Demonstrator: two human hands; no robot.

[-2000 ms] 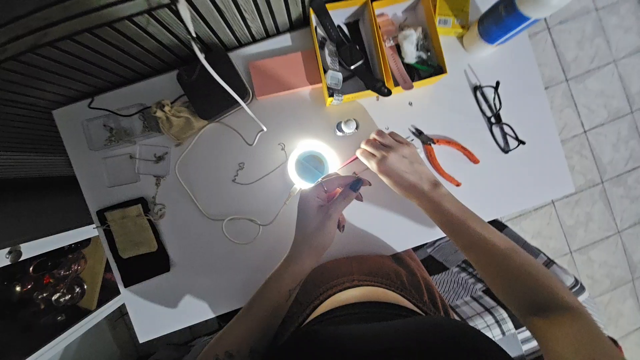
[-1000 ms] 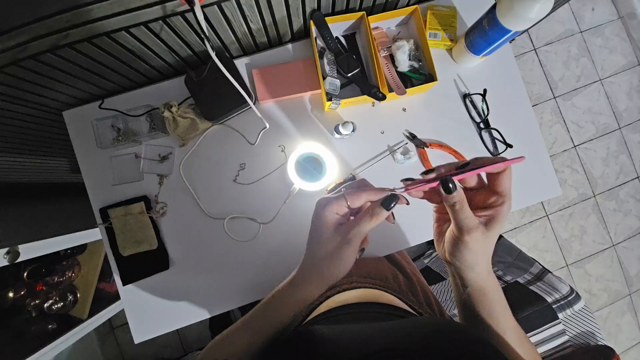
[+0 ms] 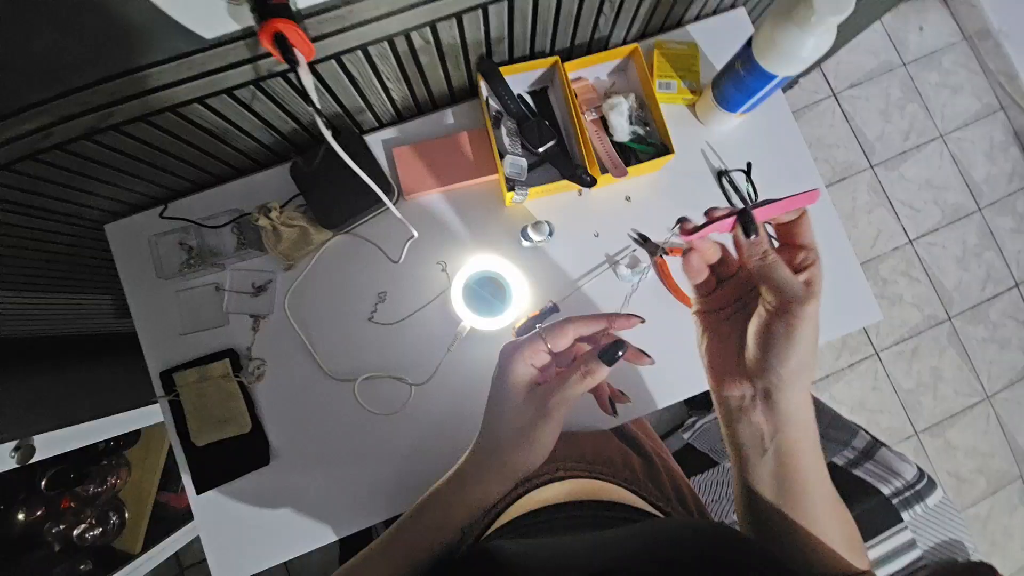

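Note:
My left hand (image 3: 560,364) is palm-up over the front of the table, thumb and forefinger pinching what looks like a fine chain (image 3: 632,294). My right hand (image 3: 760,276), raised at the right, grips pink tweezers (image 3: 772,210) whose tip points left. Beneath them lie orange-handled pliers (image 3: 670,276), partly hidden by the hand, and a small clear item (image 3: 630,266). Left of these is a slim tool with a dark handle (image 3: 536,318), beside a lit ring lamp (image 3: 490,293). A thin necklace chain (image 3: 408,312) rests left of the lamp.
Yellow boxes (image 3: 510,180) hold watches. A pink box (image 3: 444,162), a small vial (image 3: 537,233), glasses (image 3: 737,184) and a white-and-blue bottle (image 3: 748,80) surround the work spot. A cable (image 3: 308,352) loops across the left. Clear cases (image 3: 188,252), a cloth pouch (image 3: 290,232) and a black pouch (image 3: 216,464) lie farther left.
Since the earliest frame my right hand has moved right and turned, so the pink tweezers show from the side. Both hands were together by the lamp; now they are apart.

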